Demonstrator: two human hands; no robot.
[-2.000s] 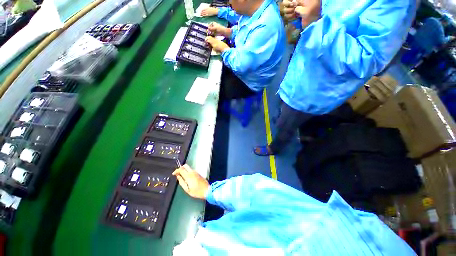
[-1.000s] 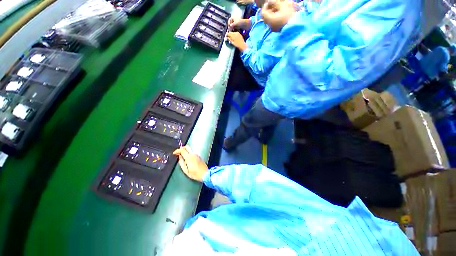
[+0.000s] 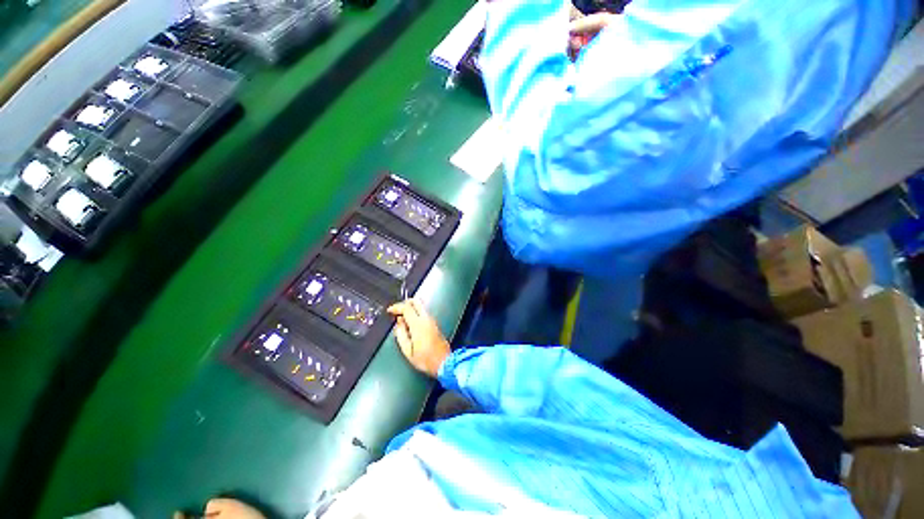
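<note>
A black foam tray [image 3: 344, 350] lies on the green bench with several pockets, each holding a dark phone-like unit [image 3: 339, 304] with a white square and small orange-yellow marks. My right hand [image 3: 420, 338] is at the tray's near long edge, beside the middle units. It pinches thin silver tweezers [image 3: 404, 291], whose tips point up the tray; whether they hold anything is too small to tell. My left hand [image 3: 233, 508] shows only in part at the bottom edge, cut off and blurred. A white sheet [image 3: 101, 512] is cut off at the bottom left corner.
A black parts tray [image 3: 142, 132] with white squares stands at the upper left, with plastic-wrapped items [image 3: 274, 25] beyond. A white sheet [image 3: 479, 152] lies past the foam tray. A person in a blue smock [image 3: 648, 132] stands close at the bench edge. Cardboard boxes [image 3: 871, 355] are at the right.
The view has shifted, so the tray appears farther right. The person in blue now looms closer over the bench. My left hand and a white sheet have come in at the bottom left.
</note>
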